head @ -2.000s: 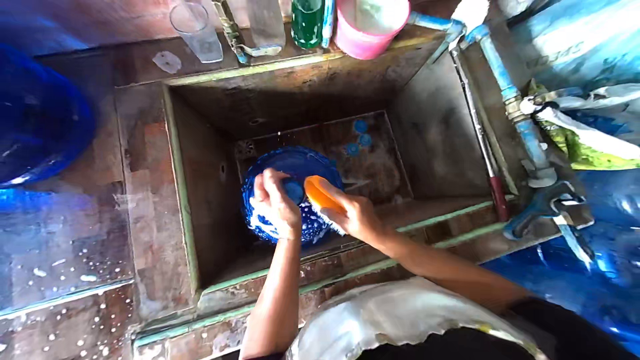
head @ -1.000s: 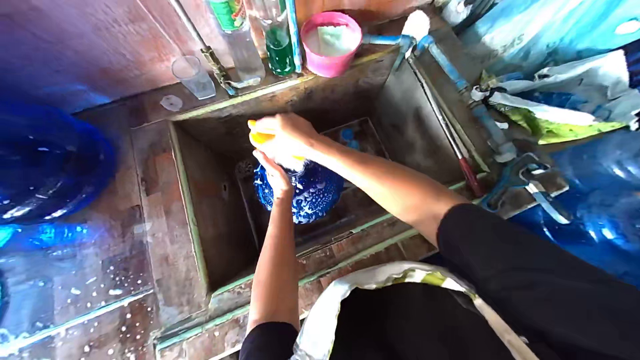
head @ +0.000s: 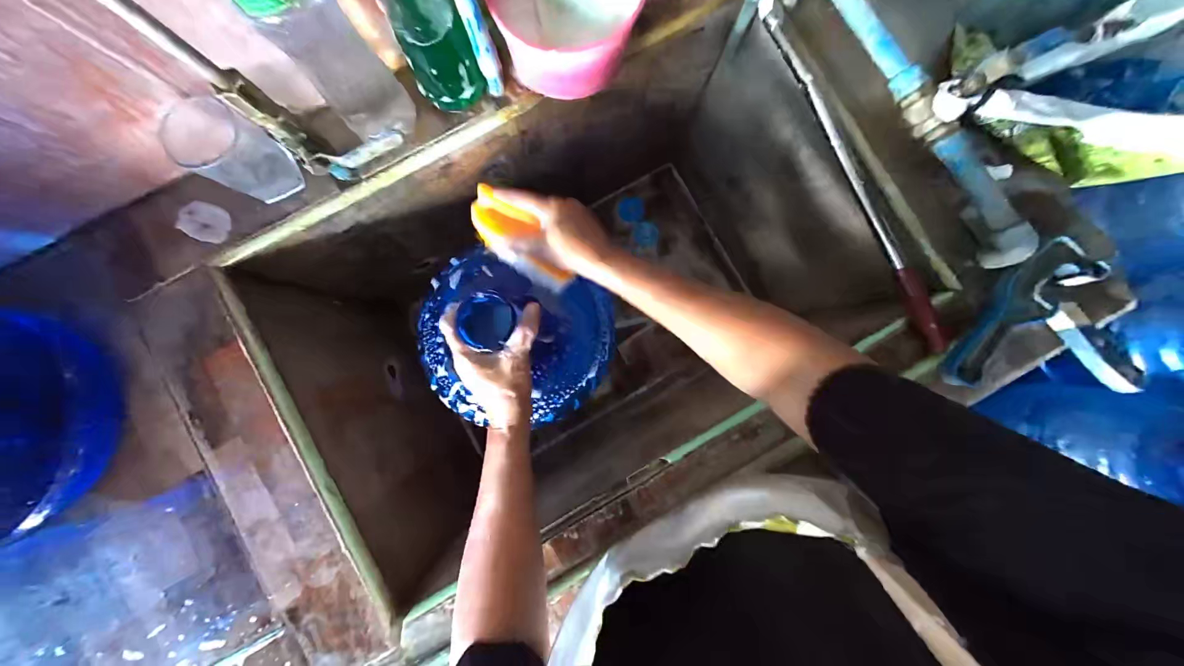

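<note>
A blue plastic water jug [head: 578,342] stands neck up in the tiled sink [head: 314,444], with white suds round its shoulder. My left hand [head: 495,365] grips the jug's neck [head: 487,320], its fingers and thumb on either side of the round mouth. Just above and right of the neck, my right hand [head: 555,231] holds an orange brush [head: 507,218] with pale bristles, which are blurred. Whether the bristles touch the jug cannot be told.
Along the back ledge stand a clear cup [head: 231,148], a green bottle [head: 435,55] and a pink tub [head: 566,46]. A metal rod with a red handle [head: 918,310] leans at the right wall, near a blue-handled tool [head: 1008,314]. Blue caps [head: 638,222] lie in the sink.
My left hand has taken hold of the jug's neck, which now shows between its fingers. The brush in my right hand has moved around above the jug. The view has shifted.
</note>
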